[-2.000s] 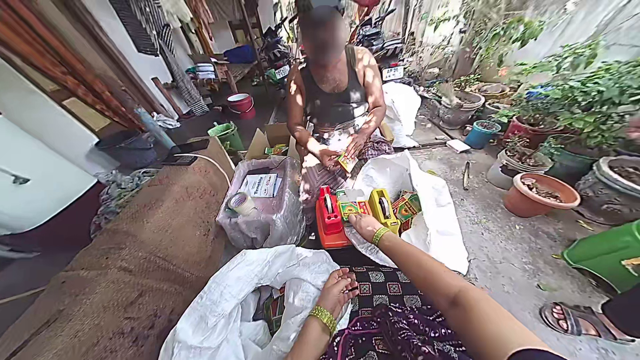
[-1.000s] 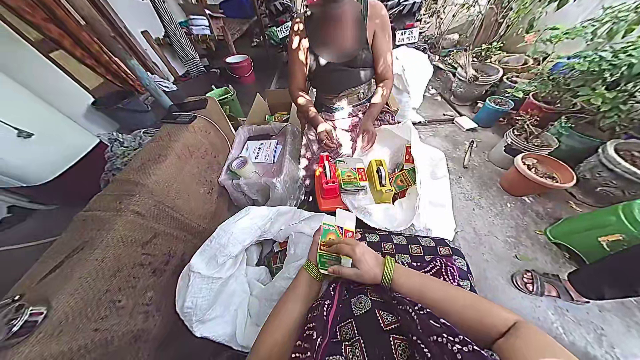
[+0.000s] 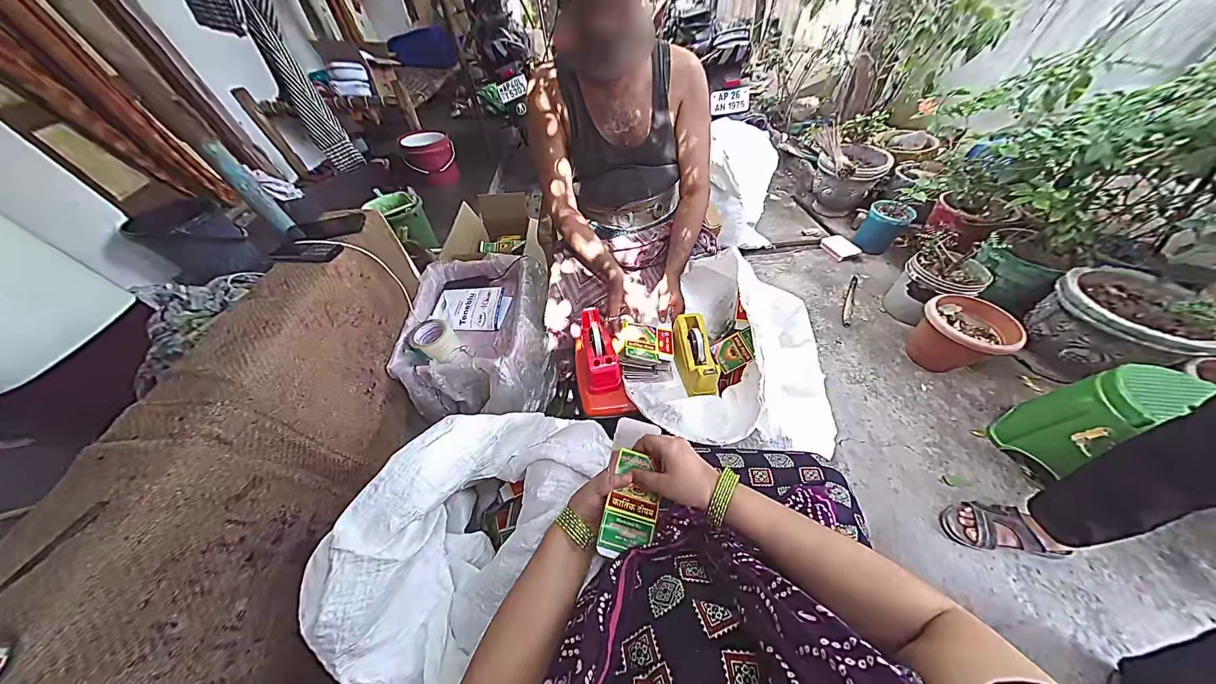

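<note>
Over my lap, my left hand [image 3: 604, 494] grips a small green, yellow and red printed carton [image 3: 629, 503]. At its upper end, where a pale flap stands up, the fingers of my right hand [image 3: 673, 467] pinch the carton. Beyond my hands stand a red tape dispenser [image 3: 599, 366] and a yellow tape dispenser [image 3: 697, 356], with a stack of flat printed cartons [image 3: 644, 350] between them. An open white woven sack [image 3: 380, 541] lies left of my lap, printed cartons inside it. Another white sack [image 3: 793, 356], right of the yellow dispenser, also holds printed cartons.
A person [image 3: 622, 142] sits opposite, hands near the stacked cartons. A plastic-lined box [image 3: 532, 370] holds a tape roll [image 3: 434, 339] and a white carton. Burlap [image 3: 237, 427] covers a surface at left. Potted plants [image 3: 966, 332], a green plastic container [image 3: 1092, 418] and another person's sandaled foot [image 3: 993, 527] are at right.
Two seconds ago my right hand was at the cartons between the dispensers; now both hands are together on one carton over my lap. The person opposite has lowered their hands to the stack.
</note>
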